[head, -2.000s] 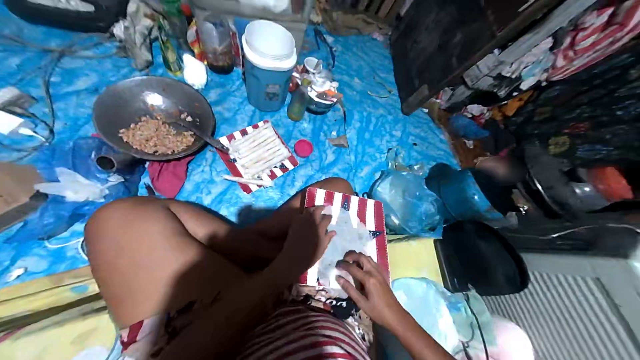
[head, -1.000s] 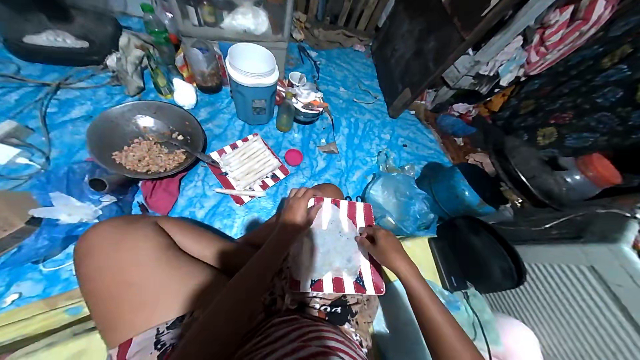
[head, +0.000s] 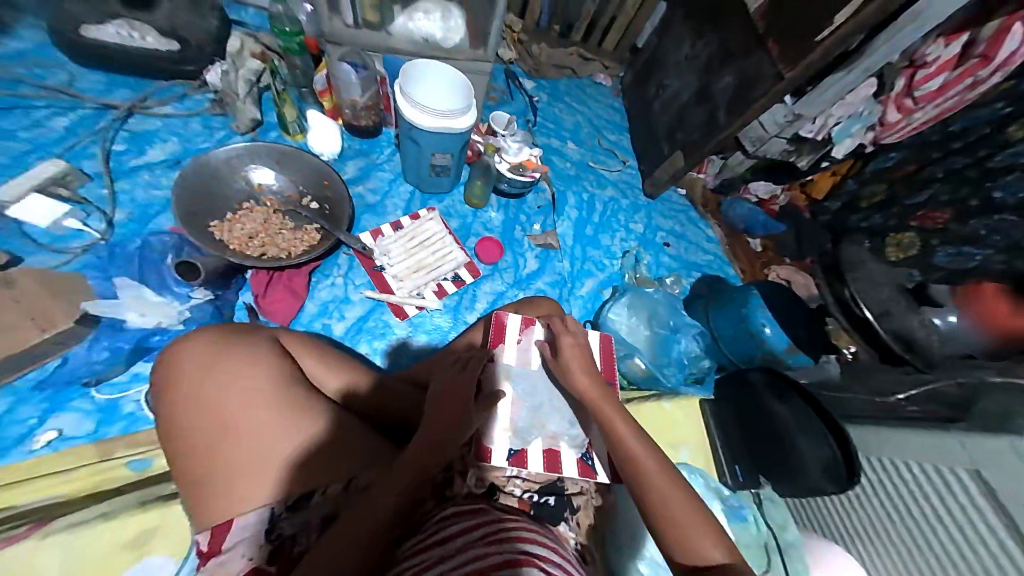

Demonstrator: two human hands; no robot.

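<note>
A striped red-and-white board or mat [head: 604,368] lies on my lap with a thin, pale translucent wrapper sheet [head: 544,412] flat on it. My left hand [head: 460,392] rests at the board's left edge. My right hand [head: 570,352] is on its upper part, fingers bent over the top of the sheet; whether they pinch it cannot be told. Ahead, a similar striped mat [head: 472,270] carries a pile of thin white rolls [head: 420,254]. To its left stands a metal wok [head: 196,192] with a cooked filling [head: 264,230] and a spoon [head: 336,232].
On the blue floor covering stand a blue jug with a white top [head: 434,152], a small bottle [head: 480,180], a bowl of odds and ends [head: 516,180] and a pink lid [head: 489,250]. A plastic bag [head: 656,336] lies right of my knee. Cables [head: 108,152] run at the far left.
My right hand has moved from the board's right edge to its upper part, over the sheet. My left hand has come down from the top left corner to the left edge.
</note>
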